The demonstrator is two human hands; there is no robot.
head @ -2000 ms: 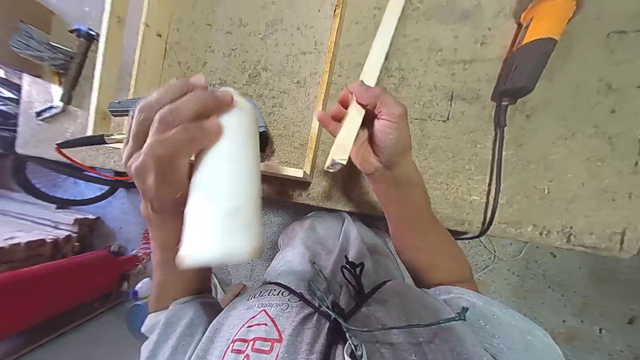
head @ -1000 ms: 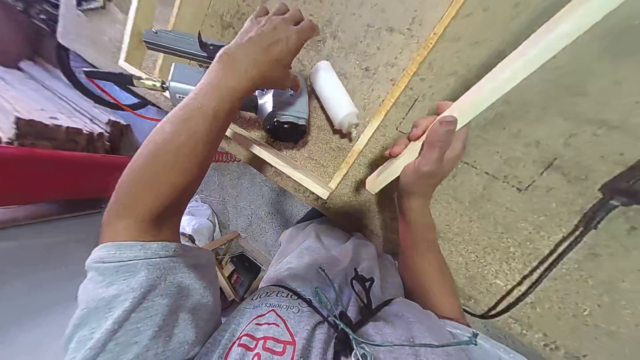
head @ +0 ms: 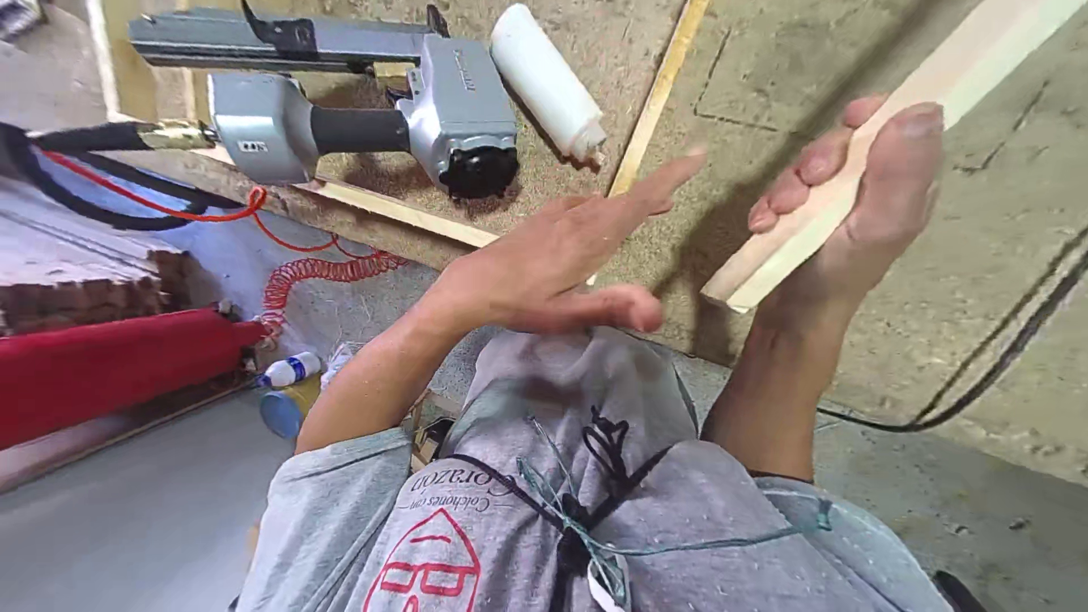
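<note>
My right hand (head: 858, 187) grips a pale wooden strip (head: 901, 110) near its lower end; the strip slants up to the top right corner. My left hand (head: 561, 263) holds nothing, its fingers apart, over the near corner of a wooden frame (head: 654, 102) lying on the worktable. Part of that corner is hidden under the hand. Up and left of this hand lies a grey pneumatic nailer (head: 361, 127) on its side, with an air hose fitting (head: 174, 136) at its rear. Between the nailer and the frame's long strip lies a white plastic squeeze bottle (head: 548, 81).
A black cable (head: 1003, 374) curves over the table at right. Below the table's left edge hang a red coiled air hose (head: 314, 276) and a thin red line. A red cylinder (head: 119, 370), a small bottle (head: 291, 370) and stacked boards (head: 76, 238) stand at left.
My left hand held the white bottle two seconds ago; the bottle now lies on the table. Since the middle frame, that hand has moved from above the nailer to the frame's corner. The view has shifted.
</note>
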